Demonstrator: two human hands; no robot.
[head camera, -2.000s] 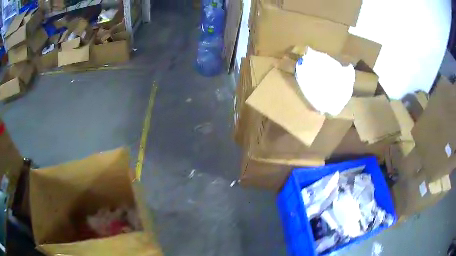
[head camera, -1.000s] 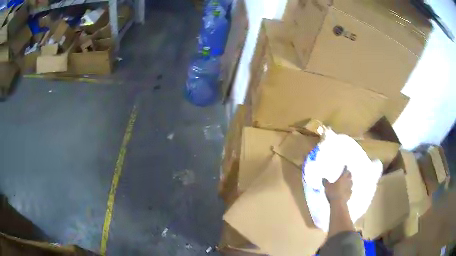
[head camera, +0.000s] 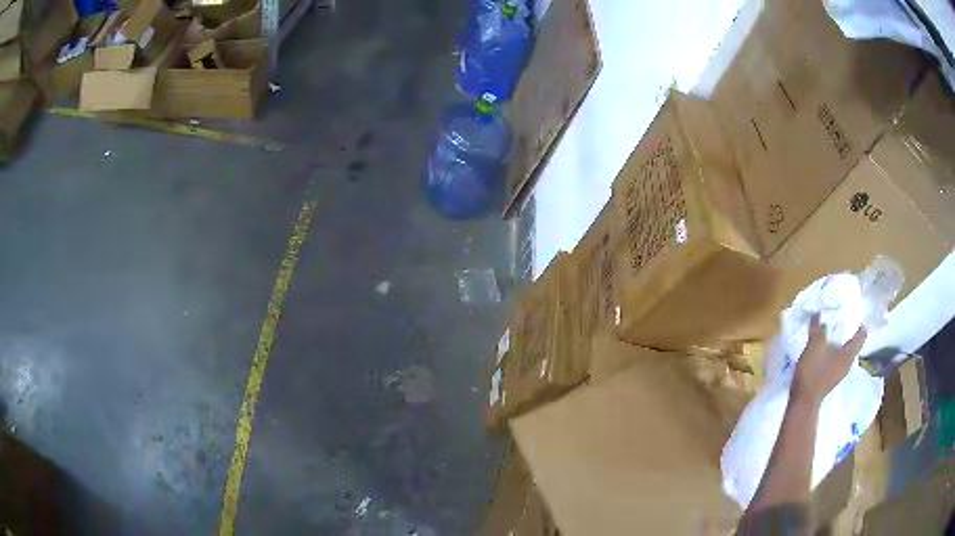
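Note:
A bulging white plastic bag with blue print (head camera: 756, 434) is at the right, in front of stacked cartons. My right hand (head camera: 827, 361) grips its gathered top, and the bag hangs down beside my forearm. A piece of clear plastic (head camera: 882, 283) sticks out above the hand. My fingers are partly hidden in the bag's folds. An open carton flap (head camera: 618, 445) lies left of the bag. My left hand is out of the picture.
Large cartons (head camera: 696, 251) are stacked against the white wall at the right. Blue water bottles (head camera: 468, 162) stand by a brown board (head camera: 560, 99). Open cartons (head camera: 209, 92) sit at the upper left. A yellow line (head camera: 267, 325) crosses the grey floor.
My right hand came into view on the bag, then moved to its top. The bag has moved right and now hangs from the hand. The view has turned, and the blue crate is out of the picture.

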